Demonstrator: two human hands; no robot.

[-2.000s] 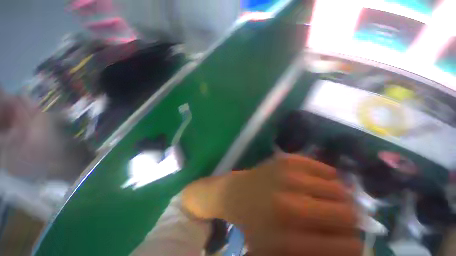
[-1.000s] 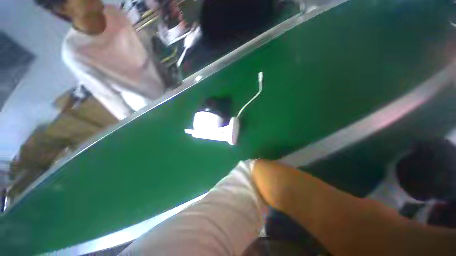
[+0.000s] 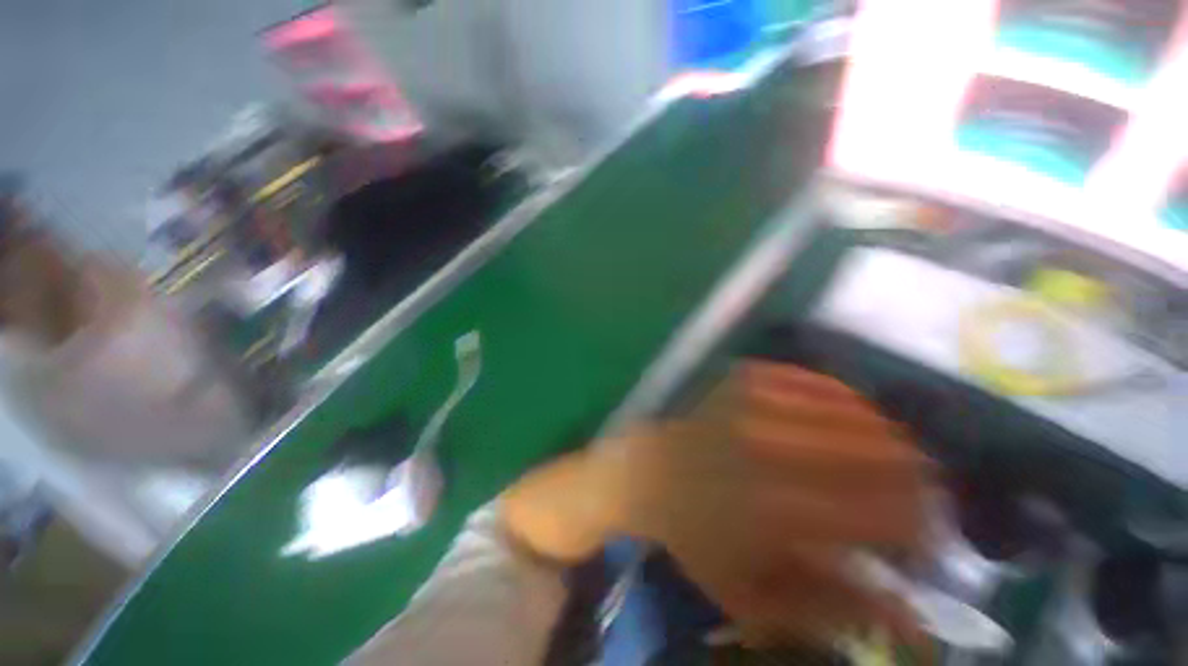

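The view is blurred. My left hand (image 3: 769,488) reaches in from the bottom over the bench edge, back of the hand up, its fingers hiding what lies beneath. Whether it holds anything cannot be told. White and black security cameras (image 3: 958,599) stand partly hidden beside and beyond its fingers at the lower right. A single white and black camera (image 3: 365,507) lies on the green belt left of my hand, its white lead pointing away from me. My right hand cannot be made out.
The green conveyor belt (image 3: 573,306) with metal rails runs diagonally at left. A person (image 3: 111,377) is across it. A bright monitor (image 3: 912,111) is at upper right, above a white keyboard (image 3: 899,306) with a yellow tape roll (image 3: 1023,349). A blue bin (image 3: 714,33) is at the belt's far end.
The view swung left along the belt and has now swung back to the bench, monitor and keyboard. My left hand, cut off at the right a second ago, shows again over the bench.
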